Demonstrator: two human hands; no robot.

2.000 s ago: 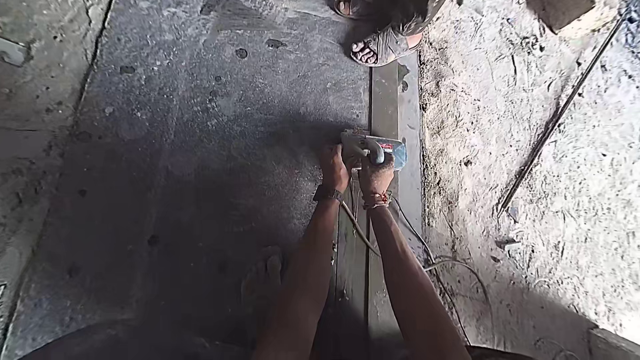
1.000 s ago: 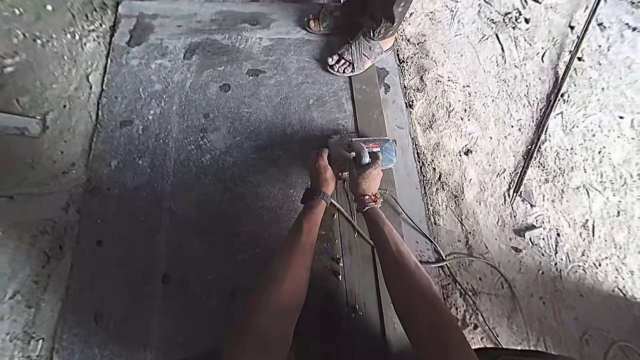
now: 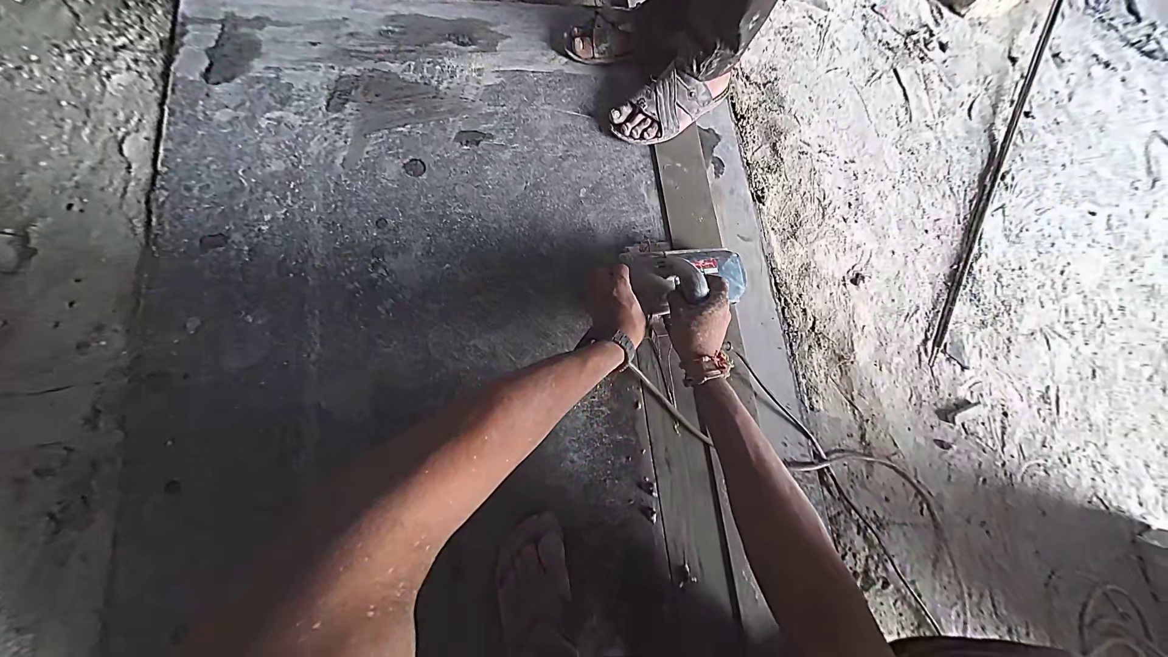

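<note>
A corded circular saw (image 3: 725,272) with a blue motor housing and a grey guard lies across a long flat strip (image 3: 688,196) at the right side of a big dark board (image 3: 365,274). My right hand (image 3: 699,318) is closed around the saw's handle. At the guard's left end, my left hand (image 3: 615,301) grips the tool's body; its fingers are partly hidden. A cable (image 3: 671,408) trails from the saw under my right forearm. The blade and the underside of the saw cannot be seen.
Another person's sandalled foot (image 3: 655,108) stands at the strip's far end. Cords (image 3: 867,456) loop over rough, pale ground on the right, where a thin dark rod (image 3: 981,205) lies. My own foot (image 3: 536,579) is on the board below.
The view has shifted somewhat. Both hands stay on the saw, and my left forearm now reaches in at a wider angle from the left.
</note>
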